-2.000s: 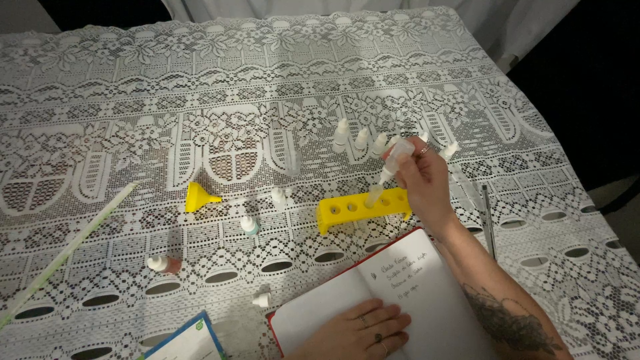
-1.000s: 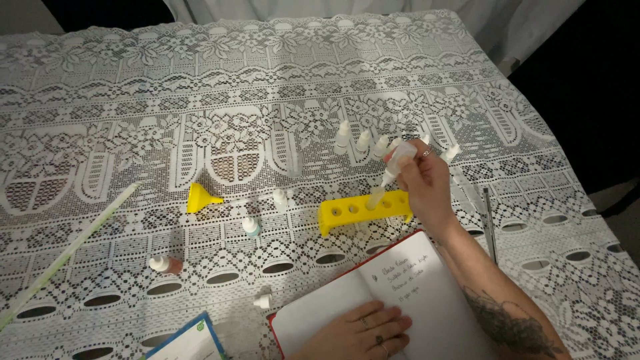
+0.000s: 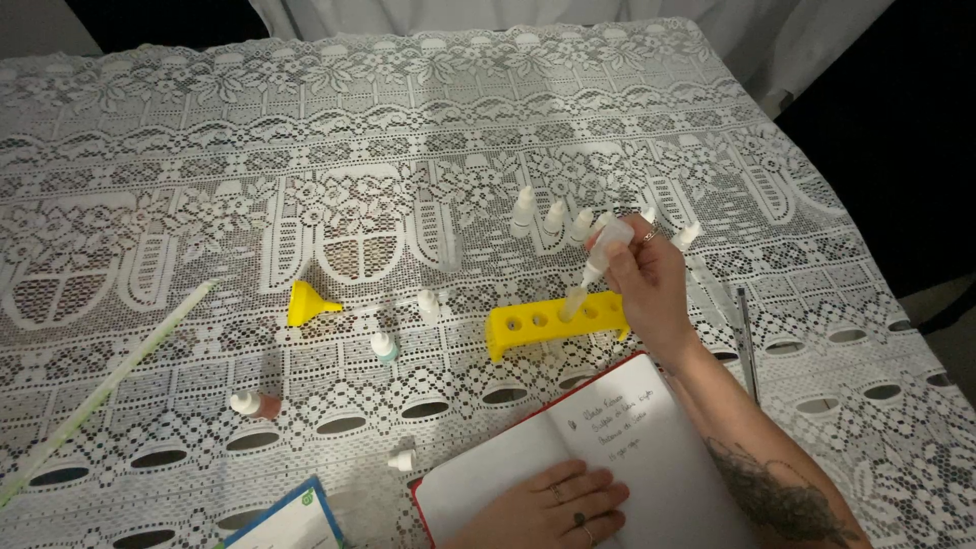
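Observation:
My right hand (image 3: pixel 648 282) holds a translucent plastic dropper bottle (image 3: pixel 608 248), tilted with its tip down at the mouth of a clear test tube (image 3: pixel 573 303). That tube stands in a middle hole of the yellow test tube rack (image 3: pixel 560 326). Whether liquid is falling cannot be made out. My left hand (image 3: pixel 560 507) lies flat, fingers slightly apart, on an open red-edged notebook (image 3: pixel 488 465) with handwriting on its right page. Behind the rack stand several white-capped dropper bottles (image 3: pixel 523 212), some partly hidden by my right hand.
Left of the rack are a yellow funnel (image 3: pixel 306 305), a white-capped bottle (image 3: pixel 428 306), a bottle of teal liquid (image 3: pixel 385 347) and a lying bottle of reddish liquid (image 3: pixel 259 405). A small white cap (image 3: pixel 402 460) lies near the notebook. Tweezers (image 3: pixel 747 347) lie right of my forearm.

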